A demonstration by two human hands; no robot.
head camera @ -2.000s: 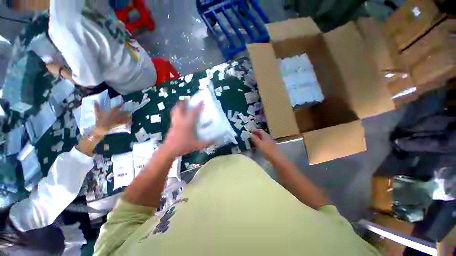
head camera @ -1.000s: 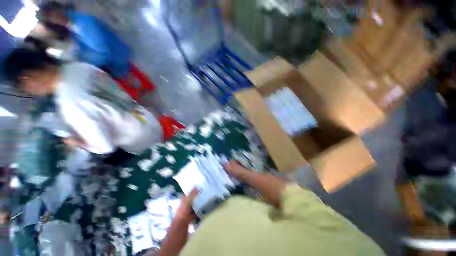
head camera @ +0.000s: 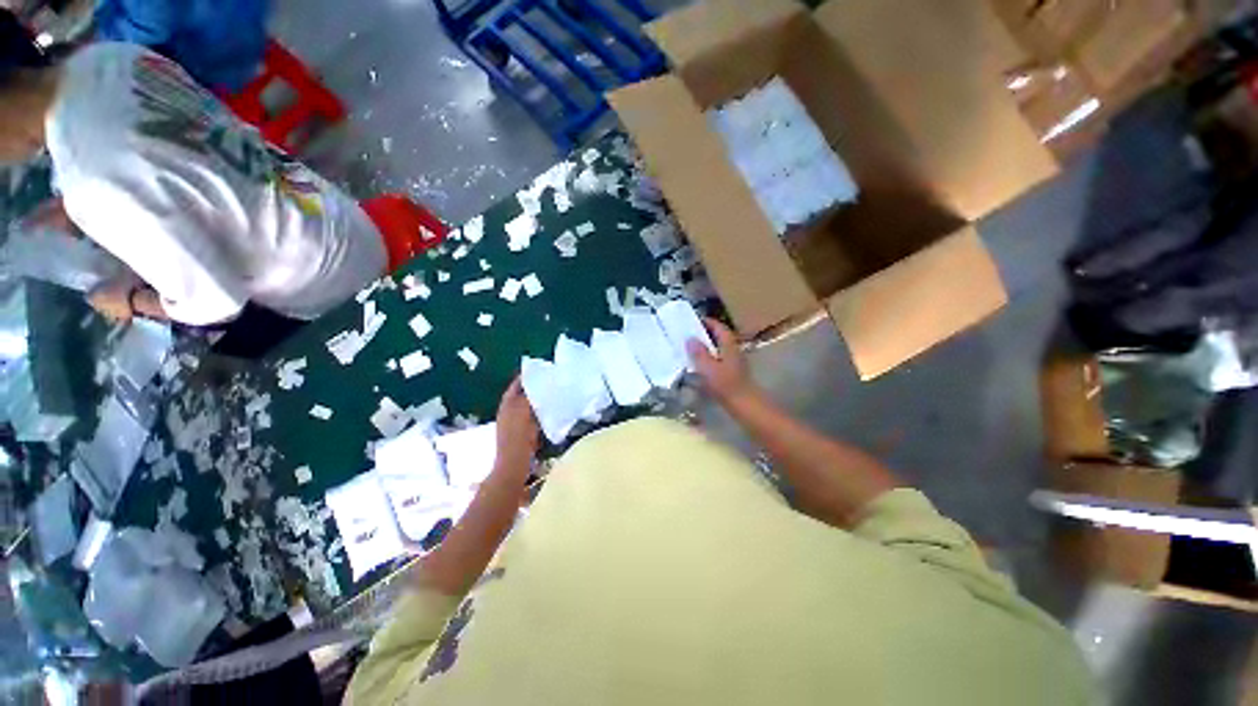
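Observation:
A row of several white packets (head camera: 614, 367) is held between my two hands over the near edge of the green worktable (head camera: 455, 324). My left hand (head camera: 516, 430) presses on the row's left end. My right hand (head camera: 719, 361) presses on its right end. More white packets (head camera: 400, 499) with small dark print lie on the table to the left of my left hand. The open carton (head camera: 916, 301) stands beyond my right hand, with rows of white packets (head camera: 784, 155) along its left side.
White scraps (head camera: 414, 363) are scattered over the table. A person (head camera: 207, 207) in a white top is at the far left side, near red stools (head camera: 400, 228). A blue trolley (head camera: 552, 62) stands beyond the table. Bagged goods (head camera: 152, 593) lie at the lower left.
The packets, earlier one stack in my left hand, are now spread into a row between both hands. My right hand has moved right with the row's end. The other worker's hand has left the near table.

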